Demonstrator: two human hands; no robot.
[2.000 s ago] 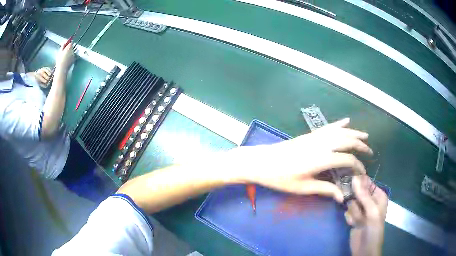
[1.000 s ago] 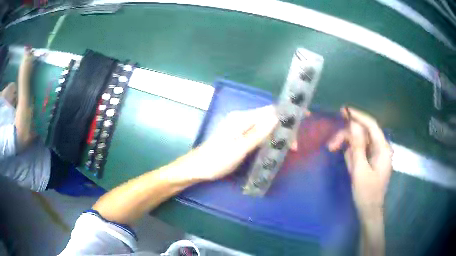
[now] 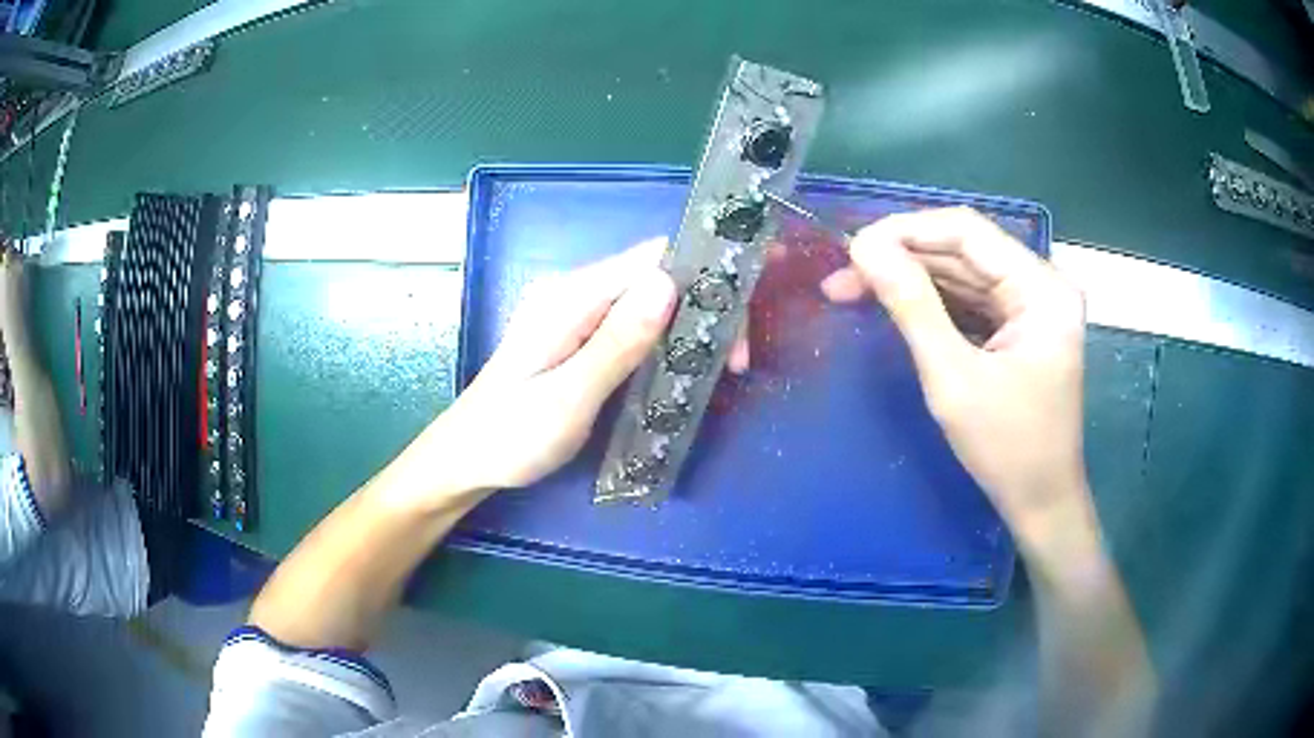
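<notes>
My left hand grips a grey metal component bar near its middle and holds it tilted over the blue tray. Several round black components sit in a row along the bar. My right hand pinches thin tweezers, whose tip is at the second component from the bar's far end. Whether the tip touches it cannot be told. Orange-red scraps lie in the tray, partly behind the bar.
Black stacked fixture bars stand at left, with silver round parts along one edge. Another person's arm is at the far left. A loaded bar lies at right, another at upper left. A pale rail crosses the bench.
The view has shifted and the whole tray now shows. My left hand still holds the bar, and my right hand has brought the tweezers to its upper part.
</notes>
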